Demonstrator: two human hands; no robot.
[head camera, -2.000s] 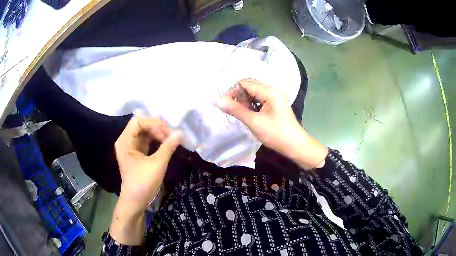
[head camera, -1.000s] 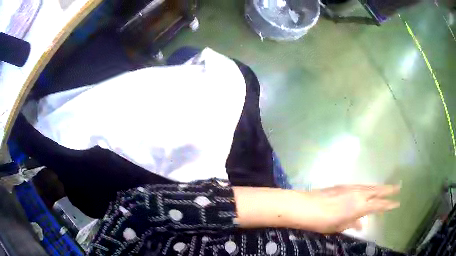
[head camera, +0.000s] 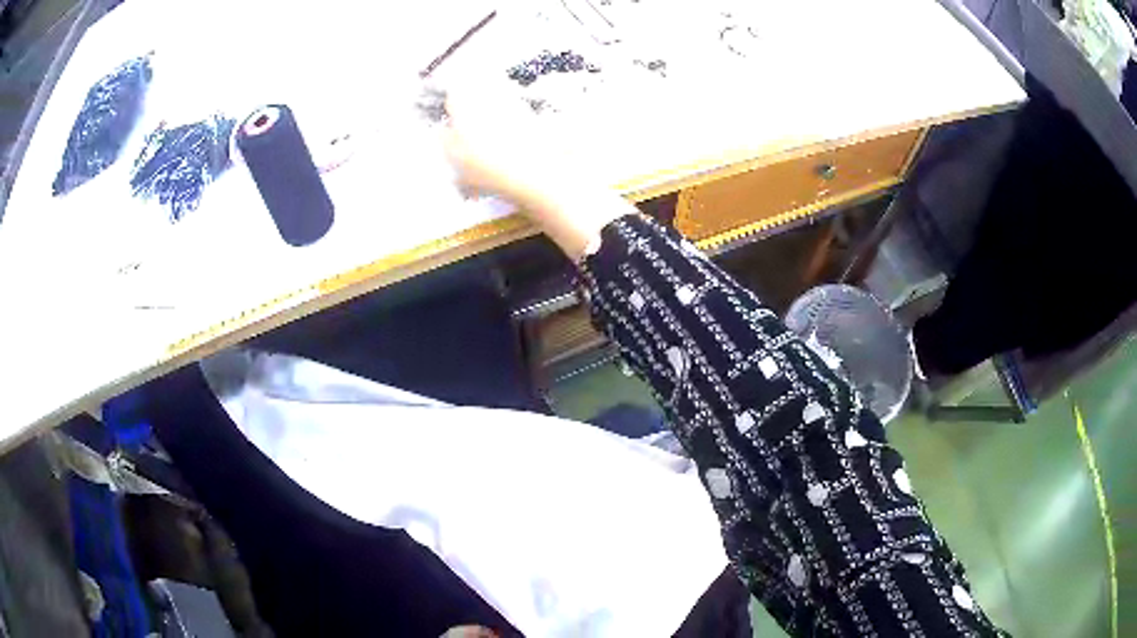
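My right hand (head camera: 489, 168) reaches over the table's front part, blurred and overexposed; its fingers and anything in them cannot be made out. A sliver of skin, likely my left hand (head camera: 469, 632), shows at the bottom edge, nearly all out of the picture. The white lining (head camera: 524, 480) lies over my lap on the black garment (head camera: 312, 555). A dark thread spool (head camera: 287, 175) lies on the table, left of my right hand.
The white table (head camera: 374, 231) has a wooden edge and a drawer (head camera: 798, 181). Dark shiny packets (head camera: 106, 122) lie at its left. Loose dark trims (head camera: 549, 65) and a thin reddish stick (head camera: 458, 42) lie beyond my hand. A clear-lined bin (head camera: 854, 343) stands right.
The view has swung up to the table. My left hand, stretched right a second ago, is now almost out of view. My right hand has moved from the lining onto the table.
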